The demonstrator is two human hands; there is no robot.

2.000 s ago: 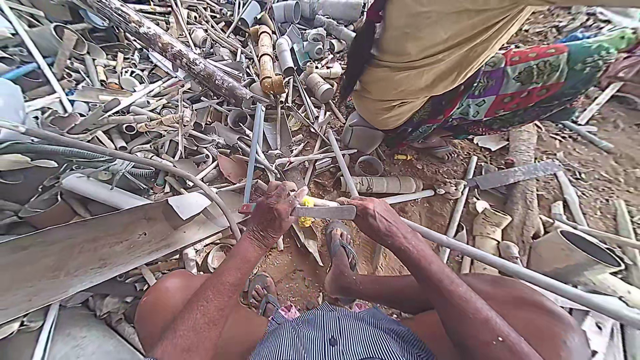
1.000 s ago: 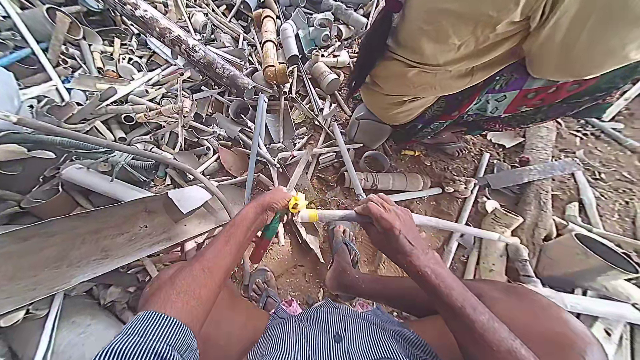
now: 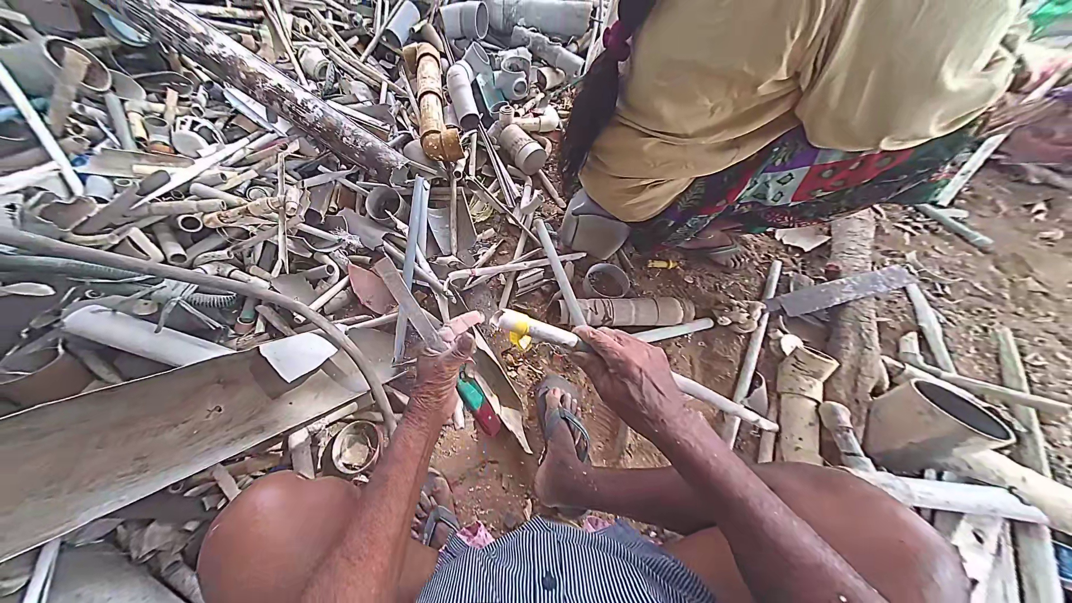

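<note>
My left hand [image 3: 442,364] is closed around a flat metal-bladed tool. Its blade [image 3: 406,301] points up and left, and its green and red handle [image 3: 479,404] shows below the fingers. Whether the edge is toothed I cannot tell. My right hand [image 3: 628,368] grips a white plastic pipe [image 3: 544,330], which slants down to the right beyond the fist. Near the pipe's left end hangs a yellow piece [image 3: 520,334]. A small gap separates that end from my left fingertips.
Scrap pipes and fittings [image 3: 226,201] are heaped ahead and left. A long curved board [image 3: 167,435] lies at lower left. Another person [image 3: 712,126] in a tan top is close at upper right. A wide metal blade [image 3: 842,291] and a short wide pipe [image 3: 938,423] lie on the right.
The blade lay level between my hands two seconds ago; now it points up-left in my left hand. The pipe's yellow end has come apart from my left hand, where it was a second ago.
</note>
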